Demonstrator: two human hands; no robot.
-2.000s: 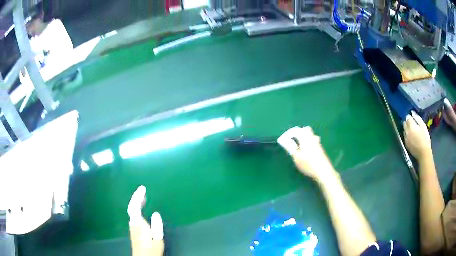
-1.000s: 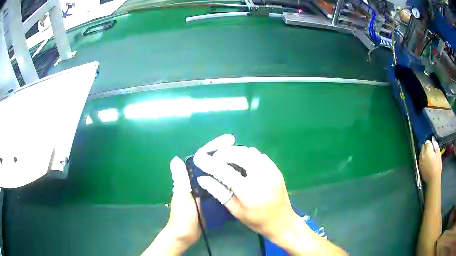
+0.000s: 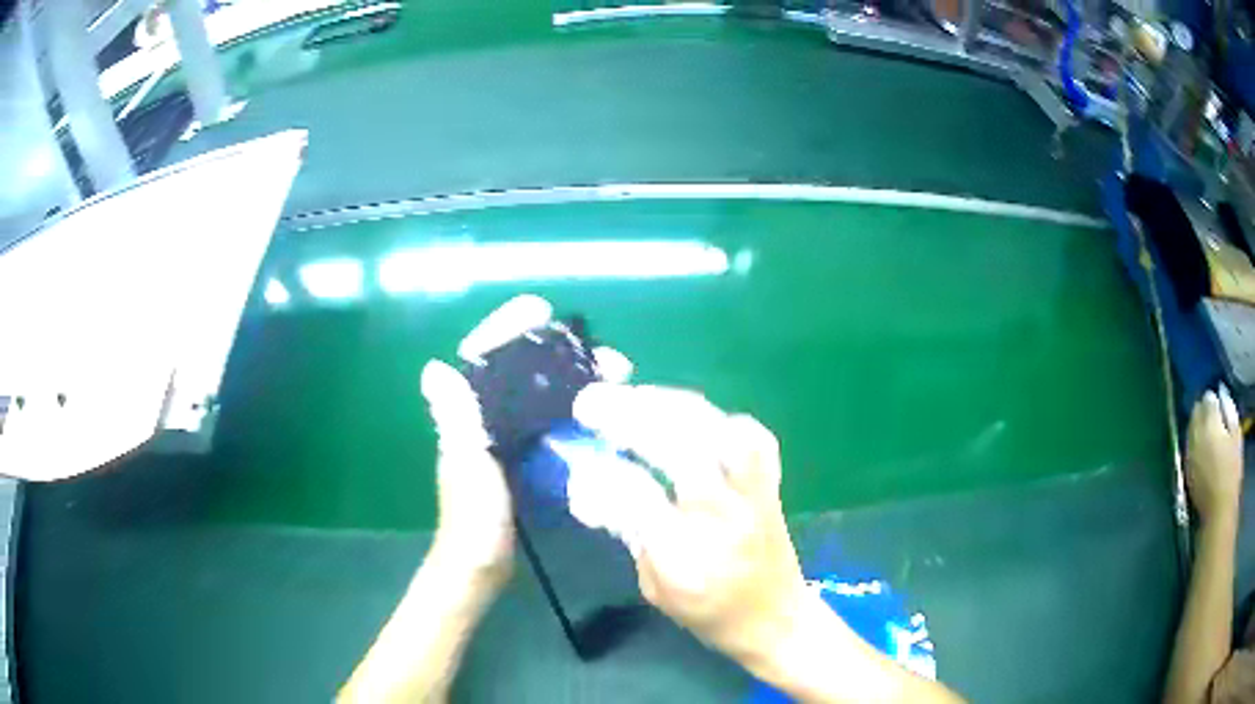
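Observation:
A phone middle frame (image 3: 530,385) with a dark plate at its upper end is tilted in front of me; its black rim runs down toward me. My left hand (image 3: 475,468), with white finger cots, holds it along its left side, with fingertips at its top. My right hand (image 3: 695,509), also with white finger cots, pinches blue protective film (image 3: 562,465) over the frame's middle. The film looks partly lifted, but it is blurred. My right hand hides the frame's right side.
A crumpled bright-blue film pile (image 3: 867,626) lies on the dark green mat beside my right forearm. A white fixture plate (image 3: 124,316) stands at left. The glossy green conveyor belt (image 3: 895,344) runs ahead. Another person's hand (image 3: 1214,447) is at the right by a blue fixture.
My hands came together on the phone frame, which was in my right hand alone at first. Since one second ago the frame has moved up and left, its dark plate shows, and blue film is bunched at my right fingers.

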